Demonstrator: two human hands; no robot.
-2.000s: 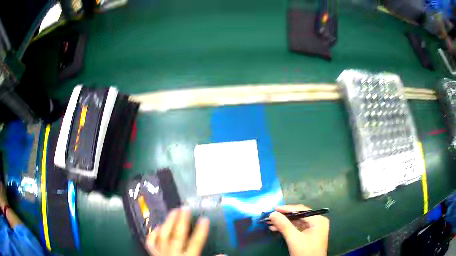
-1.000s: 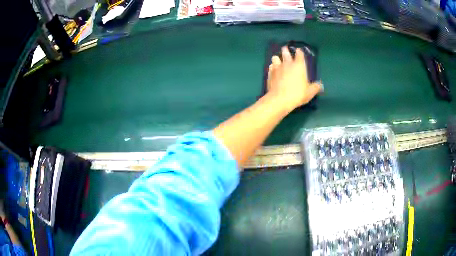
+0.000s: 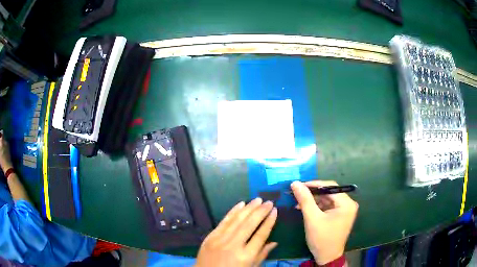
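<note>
My right hand [image 3: 327, 216] holds black tweezers [image 3: 334, 190], their tip pointing left near the near end of the blue film [image 3: 274, 81]. My left hand [image 3: 238, 237] lies flat, fingers together, its fingertips at a small black adhesive patch [image 3: 270, 196]; whether it holds anything is hidden. A cyan adhesive piece [image 3: 283, 175] lies just above, below a white release sheet [image 3: 256, 129]. A phone mid-frame [image 3: 170, 201], inner side up with orange patches, lies on a black foam pad [image 3: 193, 182] left of my hands.
Another mid-frame [image 3: 83, 96] lies on a white foam board [image 3: 111, 68] at left, beside stacked black pads [image 3: 123, 104]. A clear component tray [image 3: 431, 112] is at right. A pale rail [image 3: 209, 46] crosses the bench. A coworker's arm [image 3: 18, 187] is at far left.
One second ago an arm reached over the rail with its hand on a dark item. Now both my hands are at the blue film, and the view has tilted down to the near bench.
</note>
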